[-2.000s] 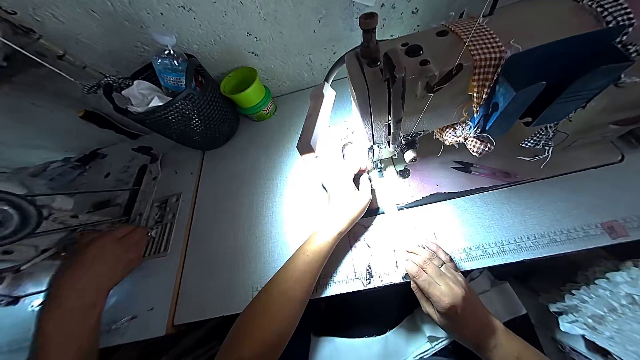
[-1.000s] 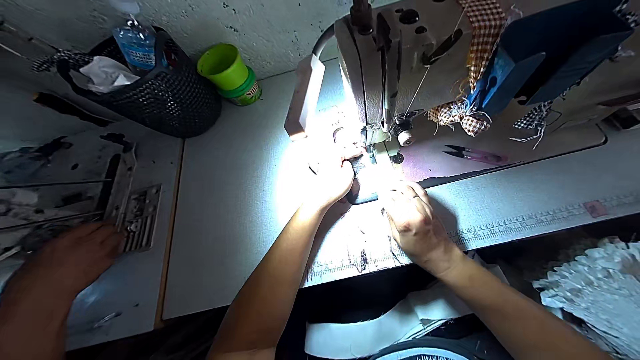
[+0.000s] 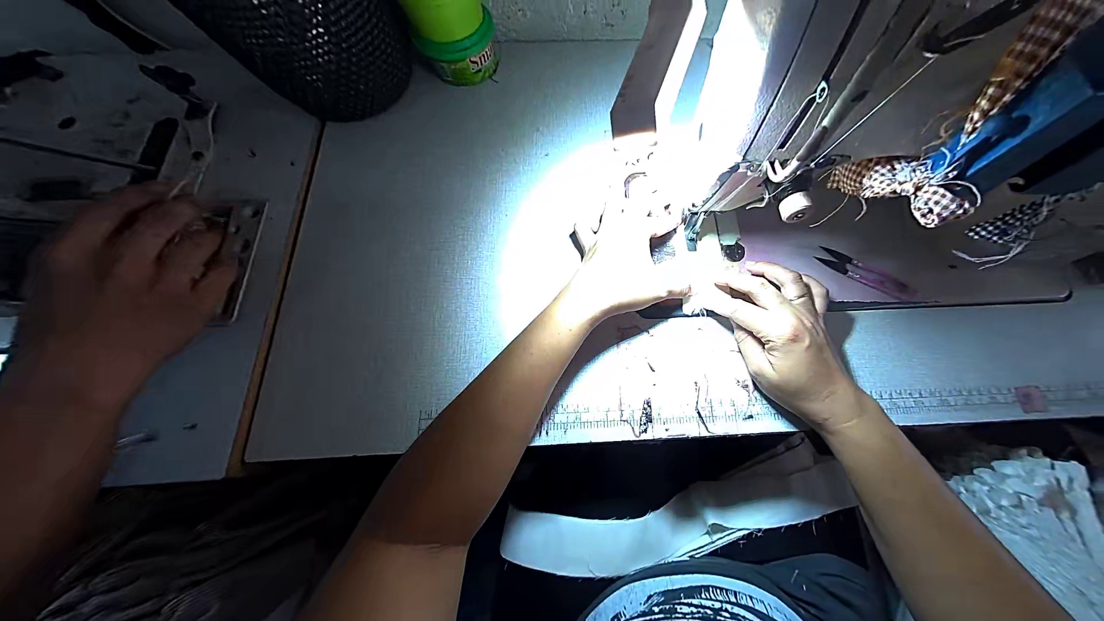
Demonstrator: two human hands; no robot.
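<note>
Under bright lamp light my left hand (image 3: 625,267) lies on the bed of an industrial sewing machine (image 3: 776,103), just left of the presser foot (image 3: 693,226). My right hand (image 3: 780,336), a ring on one finger, is right beside it, its fingertips meeting the left hand's thumb in front of the needle area. A small light piece seems to lie between the fingers, but glare hides what it is and whether either hand grips it. White fabric strips (image 3: 604,539) rest across the lap.
Thread snips (image 3: 867,274) lie right of the needle area. Checked fabric ties (image 3: 914,188) hang from the machine. A black basket (image 3: 319,52) and green cup (image 3: 453,39) stand at the back left. Another person's hand (image 3: 129,276) is at the far left; white ruffled fabric (image 3: 1035,509) lies lower right.
My right hand has moved from the table's front edge up to the needle area, beside my left hand. The view has come closer to the machine.
</note>
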